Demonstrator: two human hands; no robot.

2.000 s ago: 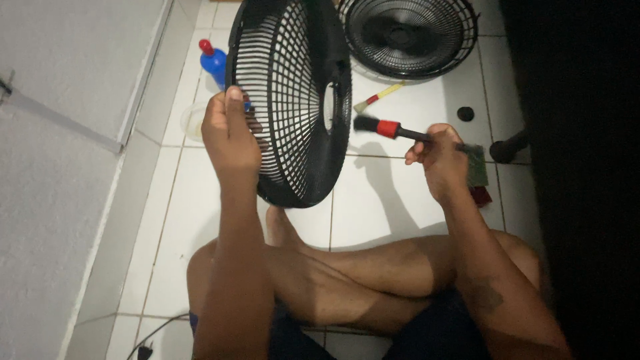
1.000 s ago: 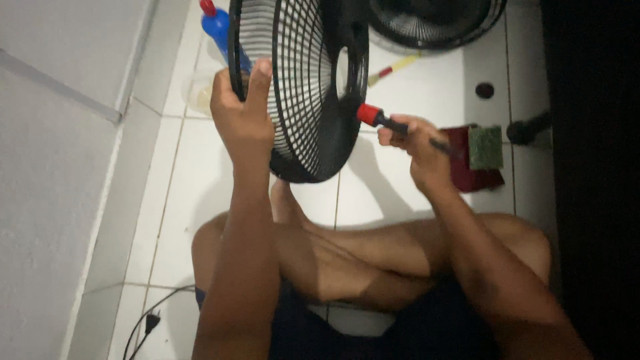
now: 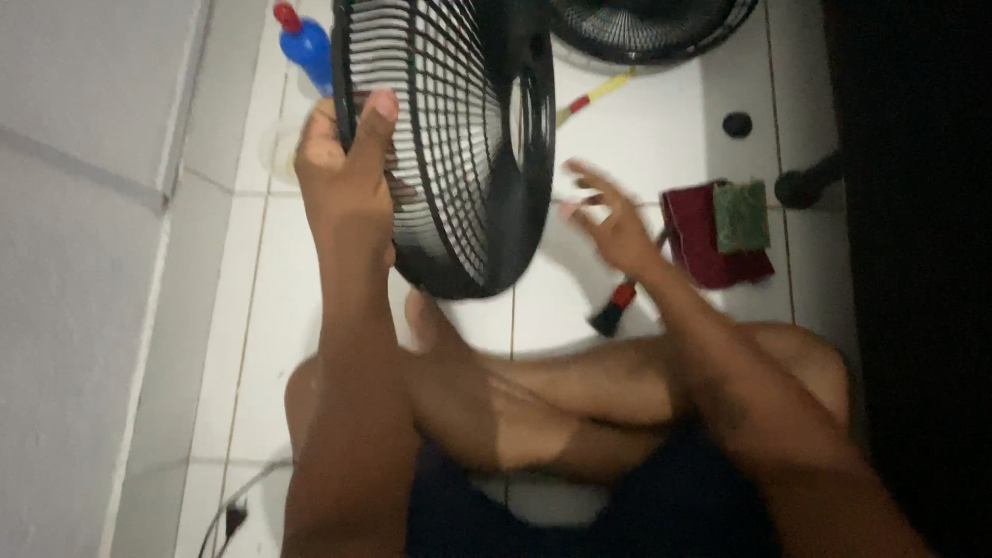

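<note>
A round black plastic fan grille point(image 3: 457, 147) is held up on its edge by my left hand point(image 3: 349, 170), thumb over the slats near the rim and fingers behind. To the right of the grille my right hand point(image 3: 612, 221) is in the air with its fingers apart and nothing in it, slightly blurred. Below that hand a brush with black bristles and a red collar point(image 3: 616, 306) lies on the tiles, its handle partly hidden by the hand and wrist. A green scouring sponge point(image 3: 742, 215) rests on a folded dark red cloth point(image 3: 697, 240) beside it.
Another black fan grille point(image 3: 635, 53) lies at the top. Near it are a yellow-handled paintbrush point(image 3: 601, 94) and a round black cap or knob point(image 3: 737, 125). A blue bottle with a red cap point(image 3: 306, 48), a pale container point(image 3: 280, 155) and a plug with cable point(image 3: 235, 518) are on the left.
My right hand has let go of the red-collared brush, which now lies on the floor, and its fingers have spread. My left hand still holds the grille.
</note>
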